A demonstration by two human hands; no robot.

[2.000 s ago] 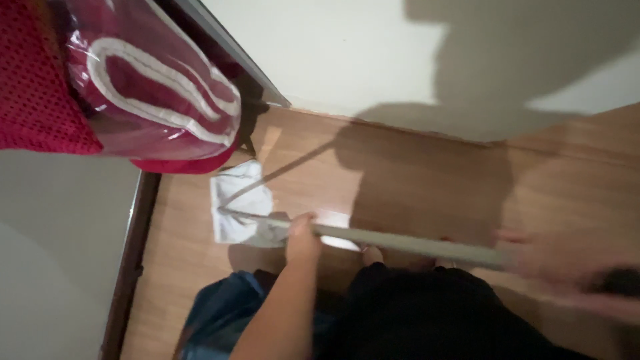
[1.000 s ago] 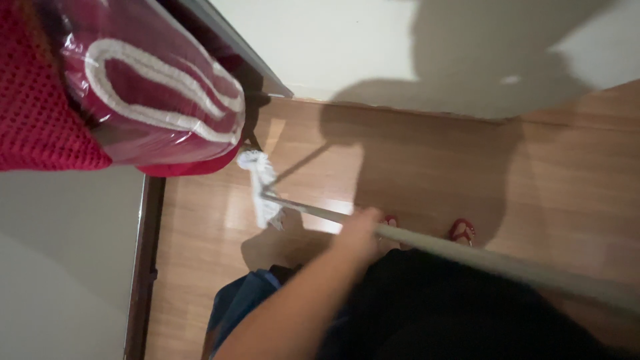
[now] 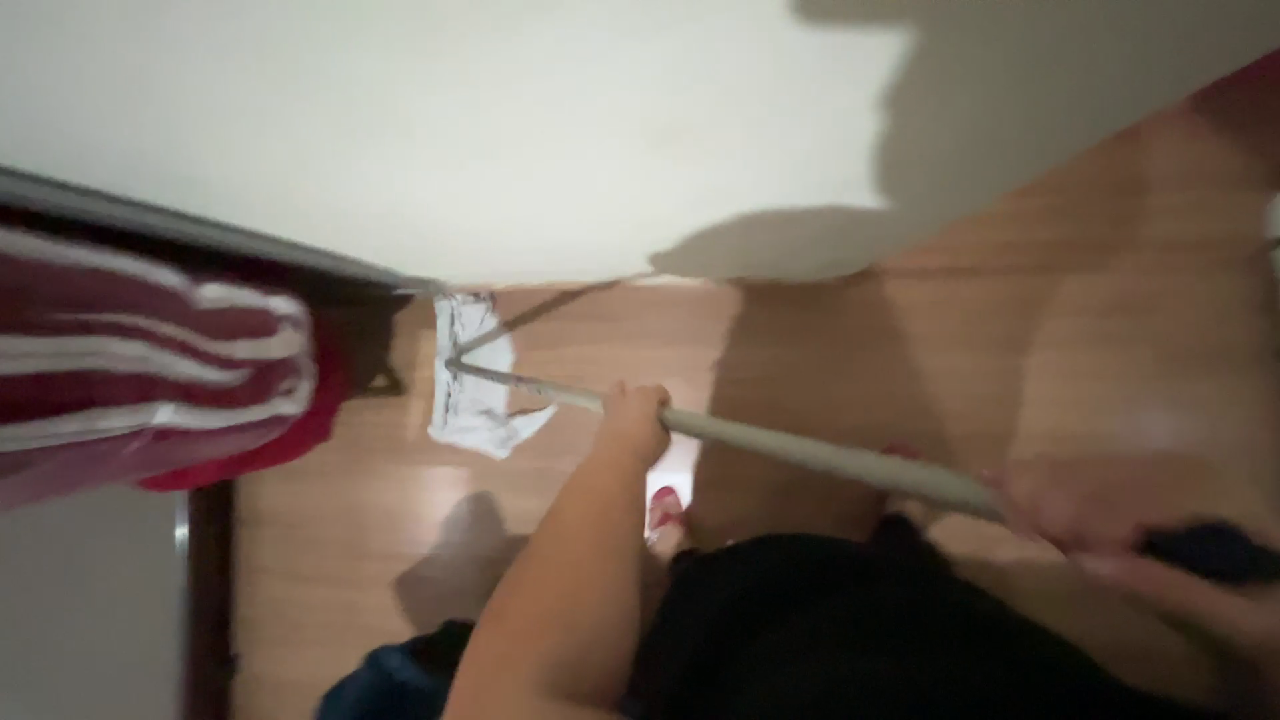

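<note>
My left hand [image 3: 635, 420] is closed around the lower part of a long pale pole [image 3: 820, 452]. At the right, my right hand [image 3: 1075, 505], blurred, grips the pole's upper end. The pole slants down to the left, to a white cloth [image 3: 478, 395] that lies on the wood-look floor [image 3: 560, 330] under the pole's foot. One corner of the cloth trails out to the right, and its upper edge lies close to the base of the white wall.
Red and white fabric, partly in clear plastic [image 3: 160, 370], juts in from the left. The white wall [image 3: 500, 130] runs along the top. A dark blue item [image 3: 385, 685] is at bottom left. A foot in a red sandal [image 3: 665, 510] stands below my left hand.
The white cloth was bunched narrow around the pole's foot one second ago and now lies spread wider, by the wall. My right hand, out of view then, shows again. The view has shifted.
</note>
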